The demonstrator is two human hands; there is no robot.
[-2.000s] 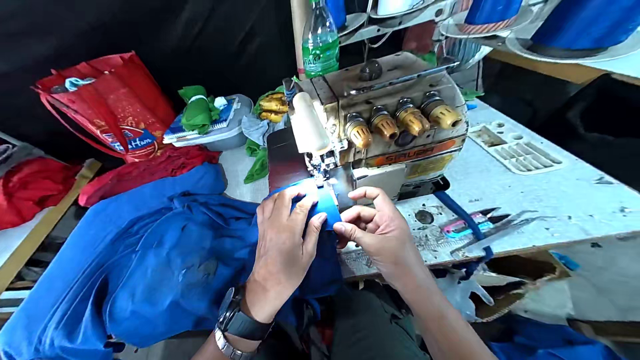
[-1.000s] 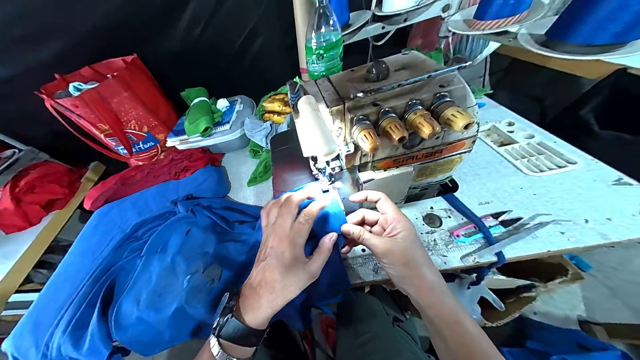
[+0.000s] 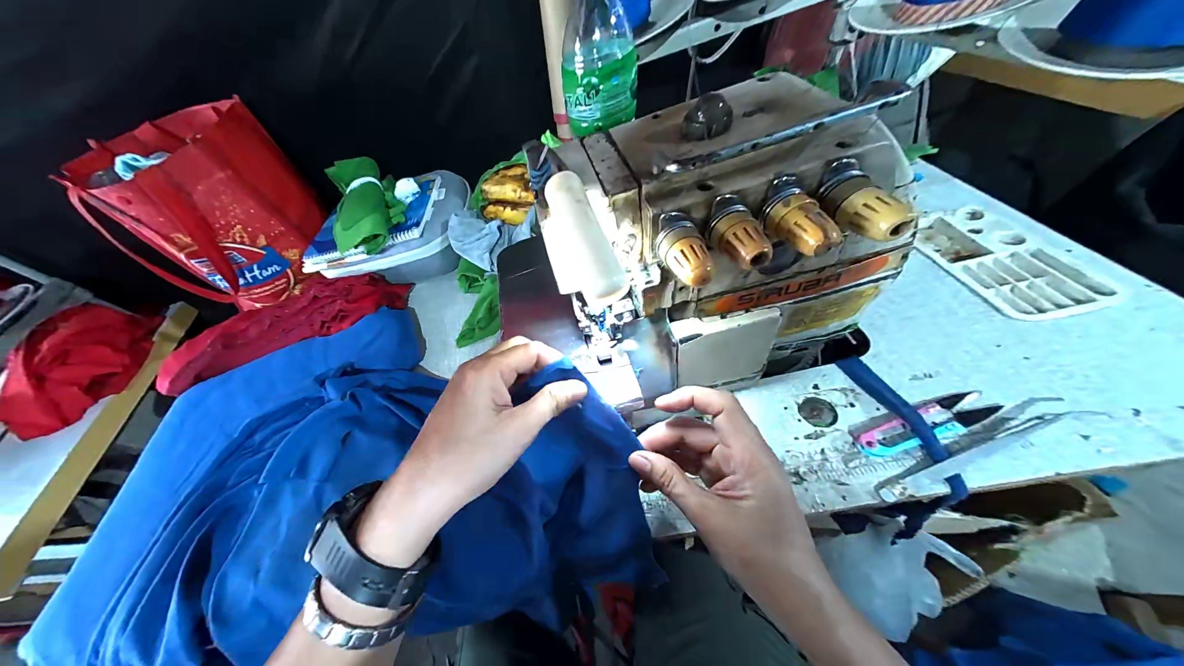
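Observation:
Blue fabric [image 3: 277, 462] spreads from the table's left side to the front of a Siruba overlock sewing machine [image 3: 768, 185]. My left hand [image 3: 490, 425], with a black watch and a metal bracelet at the wrist, pinches the fabric's upper edge between thumb and fingers. Just behind it is the lit presser foot [image 3: 606, 344], and the fabric lies in front of and left of it. My right hand [image 3: 721, 472] holds the fabric's right edge at the tips of thumb and forefinger, its other fingers curled. The fabric between both hands hangs down toward my lap.
Metal tweezers [image 3: 971, 444] and a pink and blue tool [image 3: 911, 430] lie right of the machine, near a blue strip [image 3: 888, 398]. Behind stand a bottle of green liquid [image 3: 599, 79], a plastic container [image 3: 435, 231] and a red bag [image 3: 203, 203]. Thread cones [image 3: 1124, 32] are at upper right.
The fabric edge, earlier flat at the presser foot under my left hand, is now lifted in front of it. My left hand has gone from pressing flat to pinching.

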